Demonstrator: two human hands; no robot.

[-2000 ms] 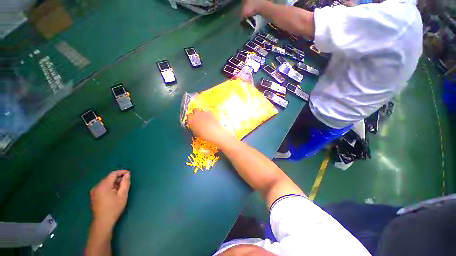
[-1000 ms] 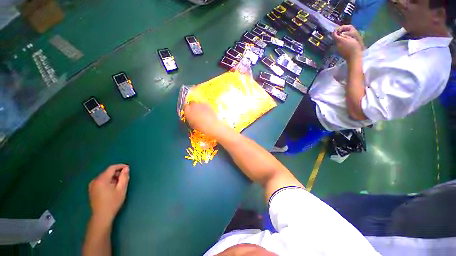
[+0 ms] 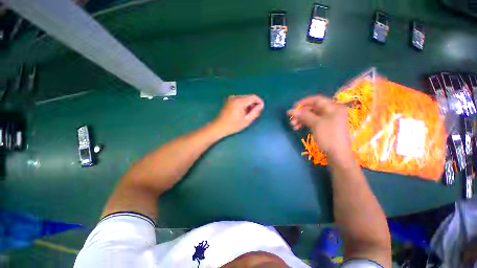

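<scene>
My left hand (image 3: 240, 113) is over the green bench at mid-frame, fingers curled and thumb against forefinger, with nothing visible in it. My right hand (image 3: 320, 119) is just left of the orange bag, its fingertips pinched on a small orange part (image 3: 298, 107). The clear poly bag of orange parts (image 3: 389, 133) lies on the bench with its open end to the left and a white label on top. Loose orange parts (image 3: 315, 152) spill out below the opening, partly hidden by my right hand.
Several phones (image 3: 278, 31) lie spaced along the far side. One phone (image 3: 84, 146) lies at left beside a small whitish item (image 3: 97, 148). Grouped phones (image 3: 458, 149) lie right of the bag. A grey metal post (image 3: 115, 48) reaches in from upper left.
The view has swung left, so the bag and phone row sit further right. My right hand has come out of the bag's opening with an orange part. My left hand stays curled, now nearer my right.
</scene>
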